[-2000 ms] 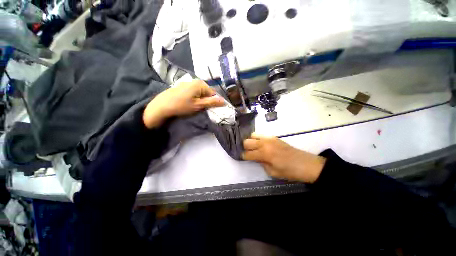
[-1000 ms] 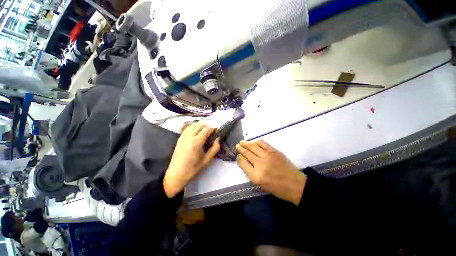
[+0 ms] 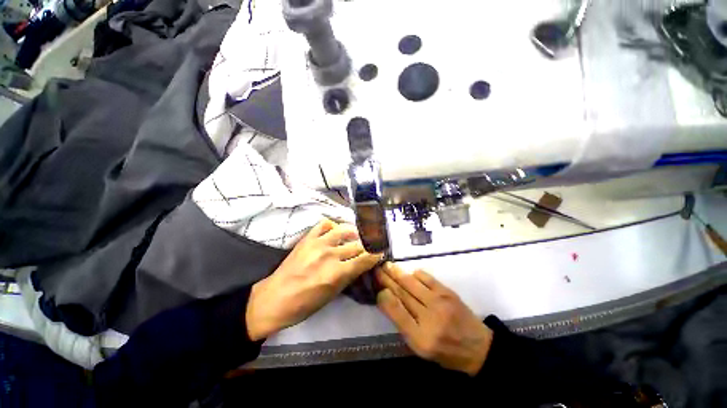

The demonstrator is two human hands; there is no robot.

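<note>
Dark grey shell fabric (image 3: pixel 183 263) is heaped on the left, with white quilted lining (image 3: pixel 251 195) with dark lines beside the machine head. My left hand (image 3: pixel 311 279) presses on the lining and grey cloth, fingertips just below the take-up lever guard (image 3: pixel 367 195). My right hand (image 3: pixel 430 317) lies on the table, its fingertips on a small dark fold of the cloth next to my left fingertips. The white sewing machine head (image 3: pixel 494 48) stands above both hands. The needle and presser foot are hidden behind the guard and fingers.
Tweezers (image 3: pixel 575 219) lie on the machine bed by a brown patch (image 3: pixel 545 209). An orange-handled tool (image 3: pixel 715 240) is at the right edge. The tension assembly (image 3: pixel 453 205) hangs from the head. Grey trim (image 3: pixel 558 320) edges the white table. A whitish wrap (image 3: pixel 626 88) goes round the machine arm.
The view has swung and moved closer to the machine head. My hands, apart on the cloth earlier, now have their fingertips close together below the guard. More of the quilted lining shows.
</note>
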